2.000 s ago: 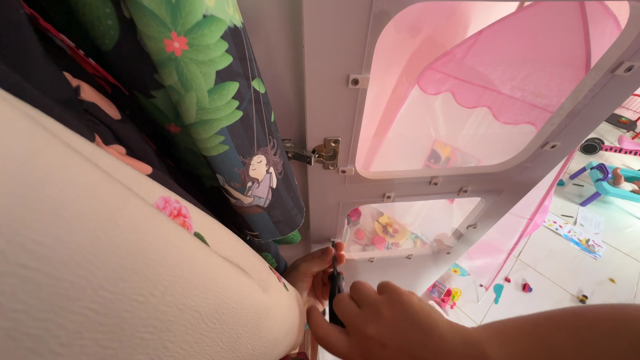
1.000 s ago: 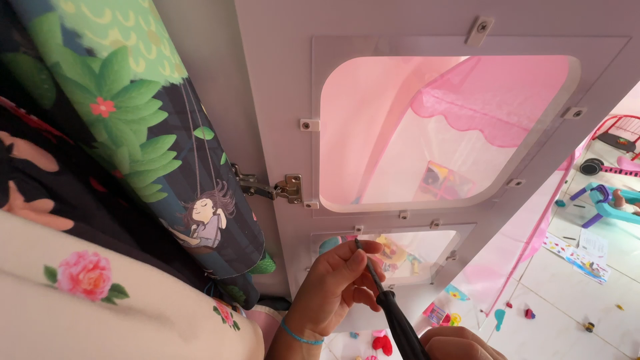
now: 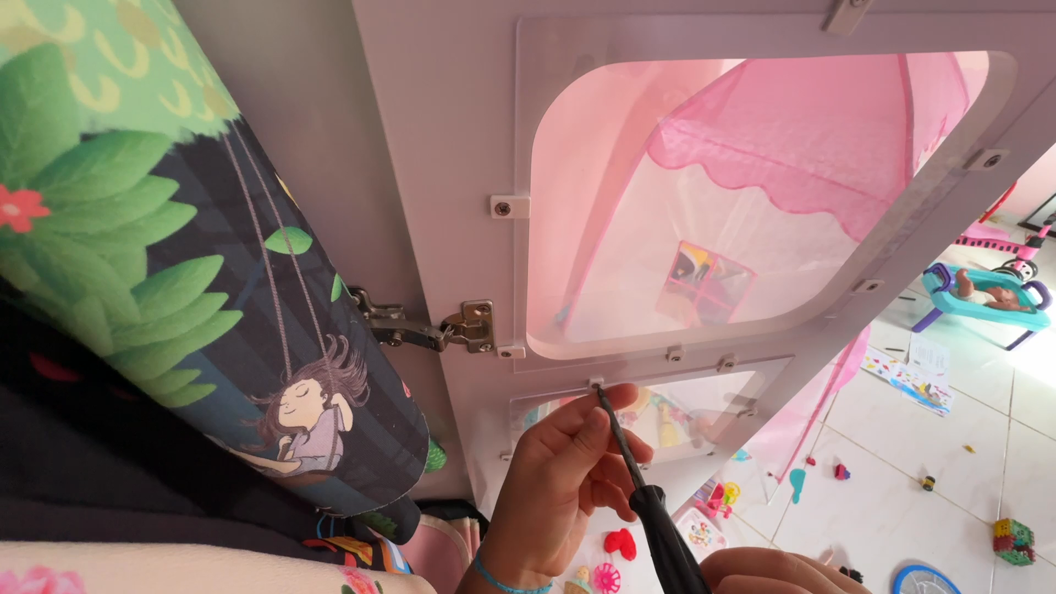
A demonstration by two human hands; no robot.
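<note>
A screwdriver with a black handle point(image 3: 667, 540) reaches up to a small white clip point(image 3: 596, 384) on the white cabinet door point(image 3: 445, 165). Its tip meets the screw there. My left hand point(image 3: 557, 483), with a blue bracelet at the wrist, steadies the metal shaft between thumb and index finger, the other fingers curled loosely. At the bottom edge my right hand point(image 3: 780, 573), partly cut off, grips the handle. Clear plastic panes cover the door's two window openings, held by several clips. A metal hinge point(image 3: 470, 327) joins the door to the cabinet.
Clothes with a printed figure on a swing point(image 3: 305, 412) hang at left. Through the window a pink play tent point(image 3: 792, 140) shows. On the tiled floor lie scattered toys, a doll in a turquoise toy tub point(image 3: 986, 295), a block cube point(image 3: 1013, 542) and a blue-rimmed hoop point(image 3: 926, 569).
The view has shifted closer to the door. My left hand, earlier low by the clothes, is now at the lower window's upper clip, and the screwdriver is plainly visible.
</note>
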